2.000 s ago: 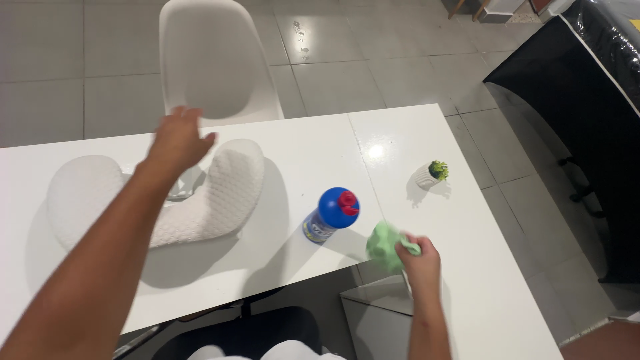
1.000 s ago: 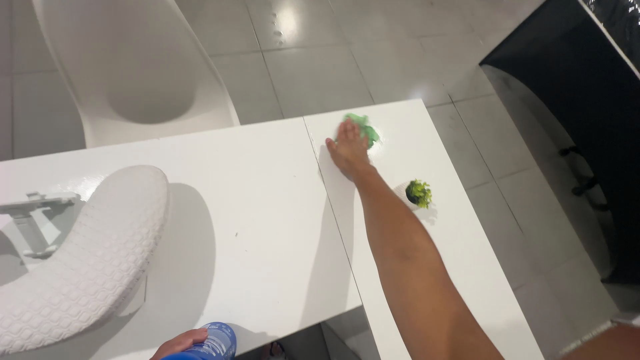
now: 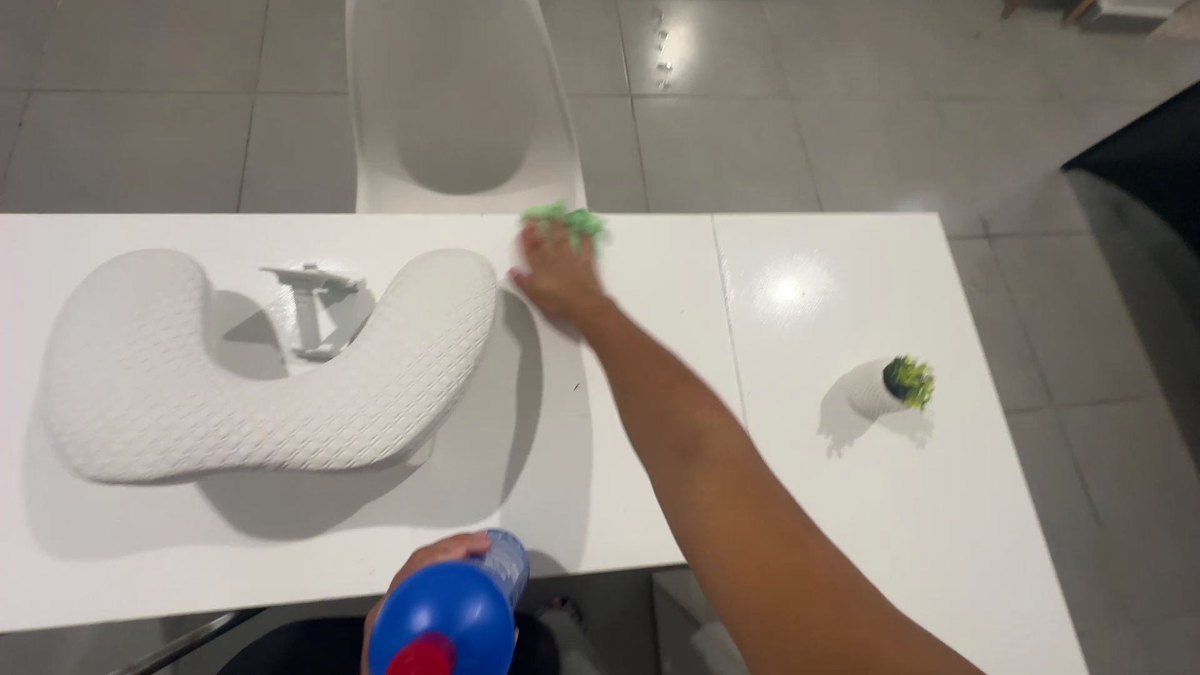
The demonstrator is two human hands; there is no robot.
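My right hand point(image 3: 558, 277) presses a green cloth point(image 3: 567, 223) onto the white table point(image 3: 647, 394) at its far edge, near the chair; both are somewhat blurred. At the near edge my left hand point(image 3: 417, 567) is wrapped around a bottle with a blue cap and red top point(image 3: 450, 609), partly cut off by the bottom of the view. A white, textured U-shaped cushion point(image 3: 281, 422) lies to the left on the table. In its opening a grey plastic stand or bracket point(image 3: 319, 309) is partly visible.
A small potted plant point(image 3: 886, 386) leans in view on the table's right part. The white chair point(image 3: 459, 103) is against the far edge. A dark-covered piece of furniture point(image 3: 1148, 169) is at the far right. A seam crosses the tabletop.
The right hand has moved the cloth left along the far edge, from the table's right part. The bottle, standing on the table two seconds ago, is now in my left hand. The view has shifted left.
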